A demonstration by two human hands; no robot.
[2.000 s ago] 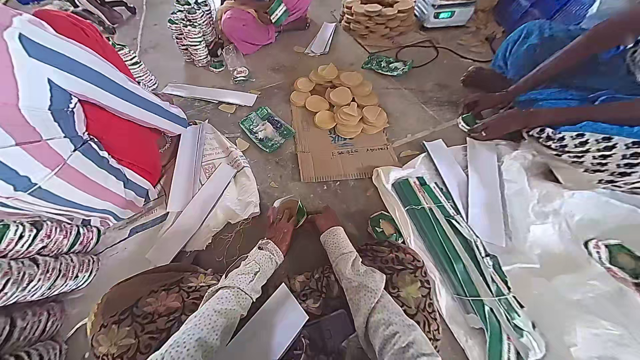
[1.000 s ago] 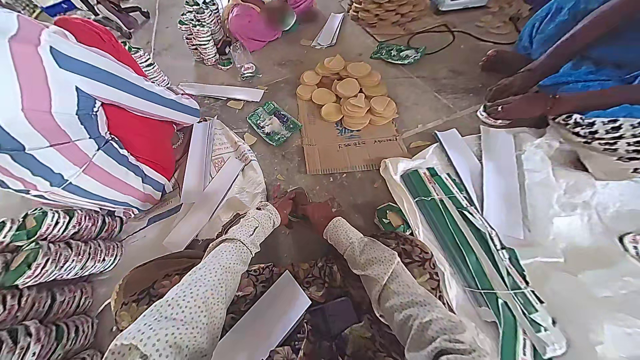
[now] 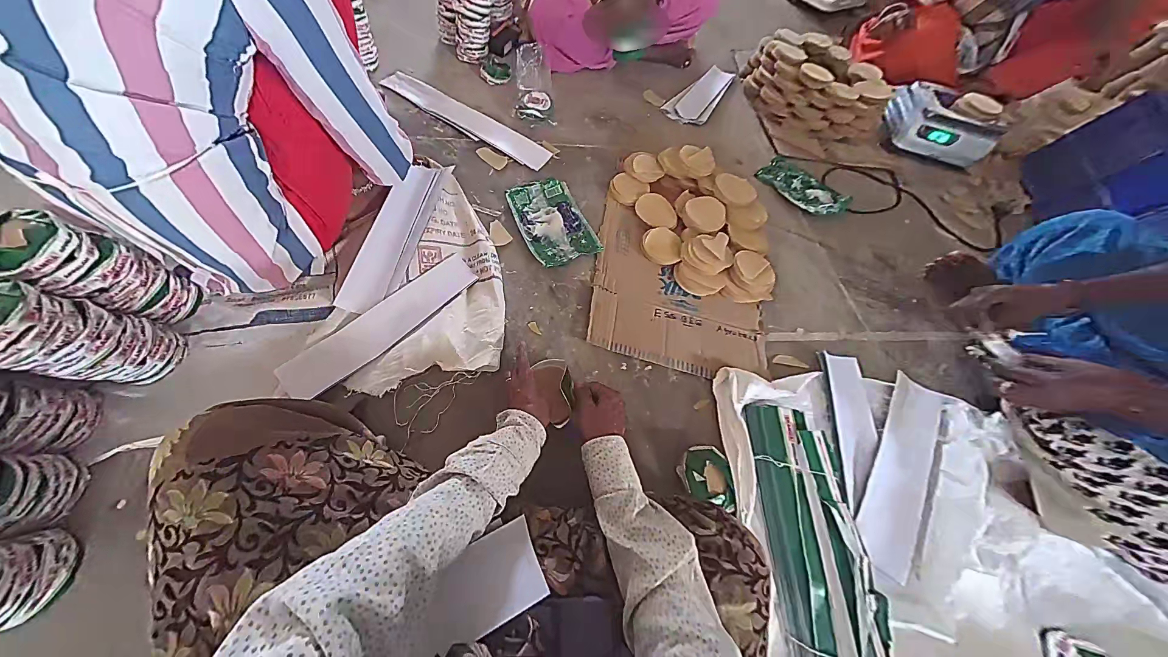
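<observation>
Close to the floor, my left hand [image 3: 527,391] holds a small round brown piece with a green edge [image 3: 553,388]; its far side shows between my hands. My right hand [image 3: 602,411] is just right of it, fingers curled; whether it touches the piece or holds anything is unclear. Ahead, a heap of flat tan discs [image 3: 704,214] lies on a flattened cardboard sheet [image 3: 673,319]. A green printed packet [image 3: 553,222] lies left of the cardboard. Near my right knee is a small green-rimmed round piece [image 3: 707,474]. A white strip [image 3: 493,579] rests on my lap.
At right, green and white strips [image 3: 803,529] lie on white sheeting [image 3: 967,538], beside a person's hands [image 3: 1022,306]. At left stand stacks of round wrapped pieces [image 3: 87,338] and a striped cloth bundle [image 3: 173,119]. White strips [image 3: 379,324] lie on a sack. A digital scale [image 3: 944,128] stands far right.
A brown round piece now shows at my left hand, where my hands were close together a second ago. My right hand is drawn slightly apart from my left.
</observation>
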